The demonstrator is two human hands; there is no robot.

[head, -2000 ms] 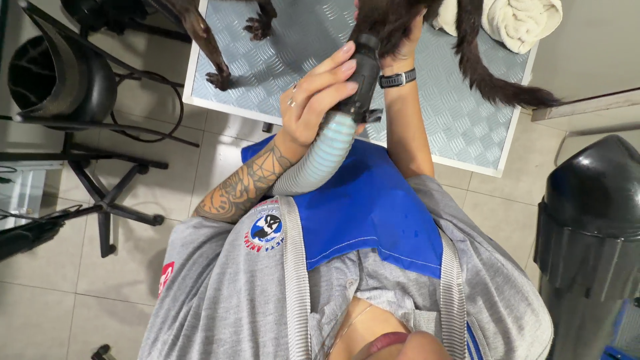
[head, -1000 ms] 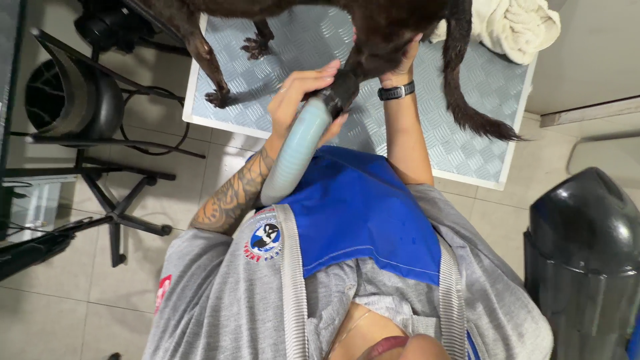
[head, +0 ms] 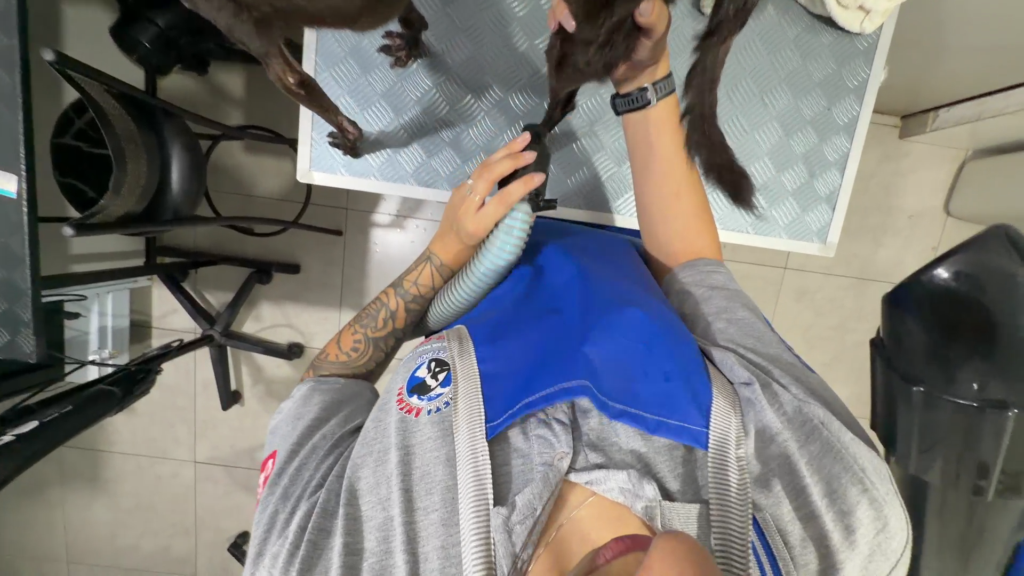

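My left hand [head: 480, 200], at the end of a tattooed forearm, grips the black nozzle [head: 530, 170] of a ribbed pale-blue hose [head: 484, 268]. The nozzle's mouth is at the lower end of a hind leg [head: 564, 76] of a dark-furred dog; the paw there is hidden. Around the upper part of that leg is my right hand [head: 650, 44], a black watch on its wrist, its fingers partly covered by fur. To the right hangs the tail [head: 716, 112]. Two other paws show at the left, one [head: 346, 140] near the table's edge. Head and back lie outside the view.
The dog is over a patterned metal-look table [head: 788, 128] with a pale rim. A whitish towel [head: 860, 10] lies at its far right. Black stands and a wheeled base [head: 214, 324] occupy the left; a dark glossy container [head: 952, 352] stands at the right.
My left hand and the nozzle have moved down the leg, closer to the table's near edge. The right hand keeps hold of the leg. The nozzle was higher up, against the fur, before.
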